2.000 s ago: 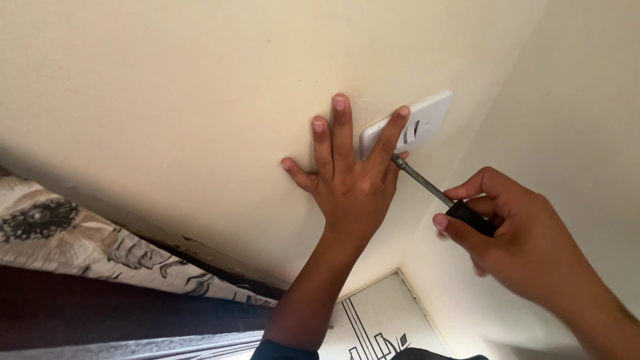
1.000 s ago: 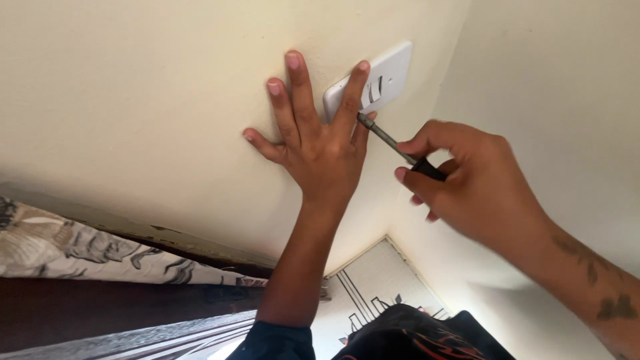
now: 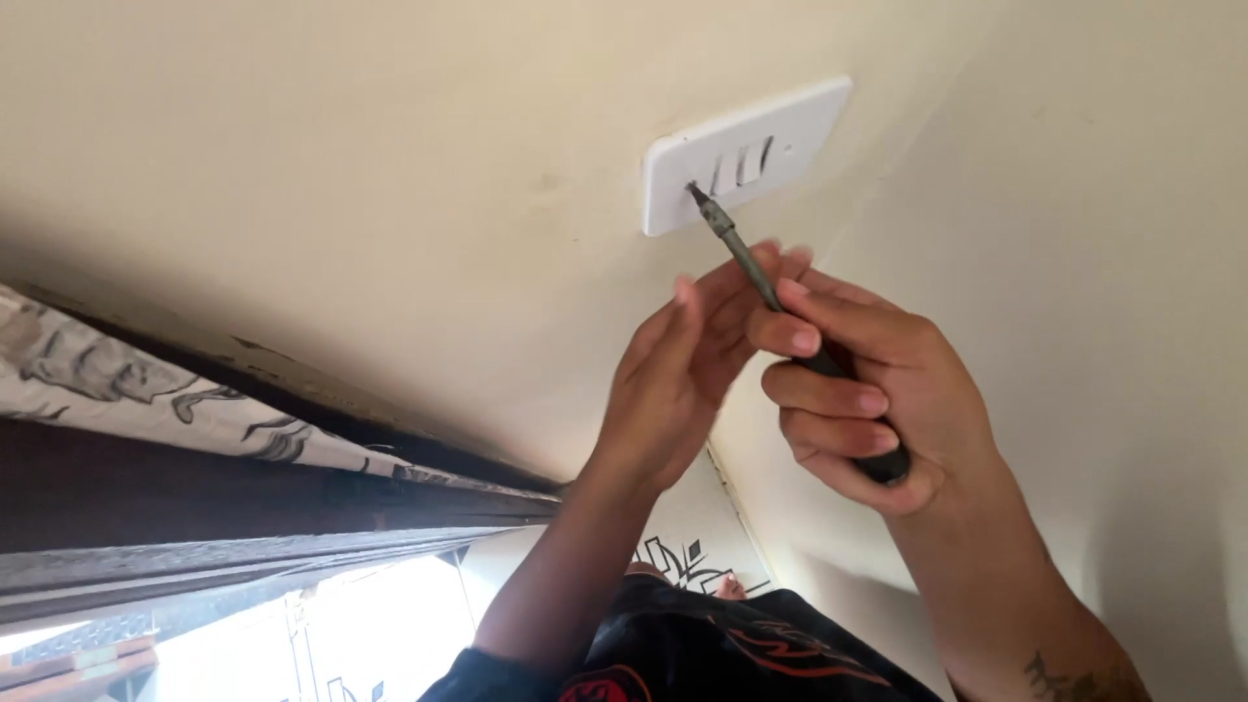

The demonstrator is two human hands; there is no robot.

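Note:
A white wall switch plate (image 3: 673, 175) with several narrow rockers is mounted on the cream wall. My right hand (image 3: 868, 400) grips the black handle of a screwdriver (image 3: 746, 258), whose metal shaft points up and left. Its tip meets the plate at the screw hole left of the rockers. Below the plate, my left hand (image 3: 673, 370) is raised with its fingers apart, behind and beside the shaft; whether its fingertips touch the shaft cannot be told.
Patterned fabric (image 3: 127, 375) and a dark wooden beam or frame (image 3: 195, 492) run along the lower left. A second wall (image 3: 1092, 322) meets the switch wall at a corner on the right. Patterned floor and a bare foot (image 3: 730, 587) show at the bottom.
My left hand has come off the wall and the switch plate and is now lower, by the shaft. The plate's left side is uncovered. My right hand still holds the screwdriver.

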